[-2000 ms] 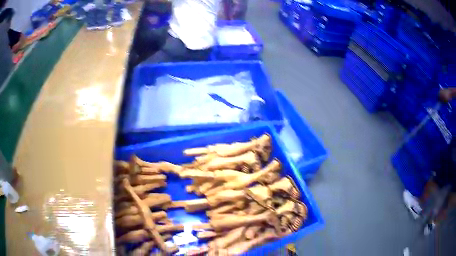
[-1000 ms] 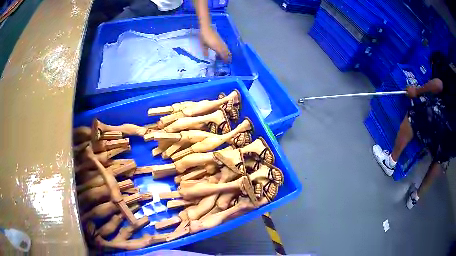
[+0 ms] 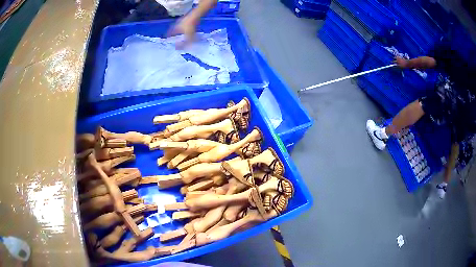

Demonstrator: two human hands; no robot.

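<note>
Neither of my hands is in view. A blue crate lies nearest in front of me beside the bench. It holds many tan moulded legs with brown sandalled feet, mostly lying sideways in two groups. The feet of the right group point right, and one leg lies slanted across the left group. Bare blue crate floor and a whitish patch show between the groups. A white glue bottle lies on the bench at the lower left, partly cut off by the frame.
The shiny bench runs along the left. Beyond the legs is a blue crate with pale lining; another person's blurred hand is over it. At right, a person holds a long pole near stacked blue crates.
The view has swung down and right onto the crates. The other person's hand has moved left over the lined crate, and the small blue piece at its right end is gone. The person with the pole has moved.
</note>
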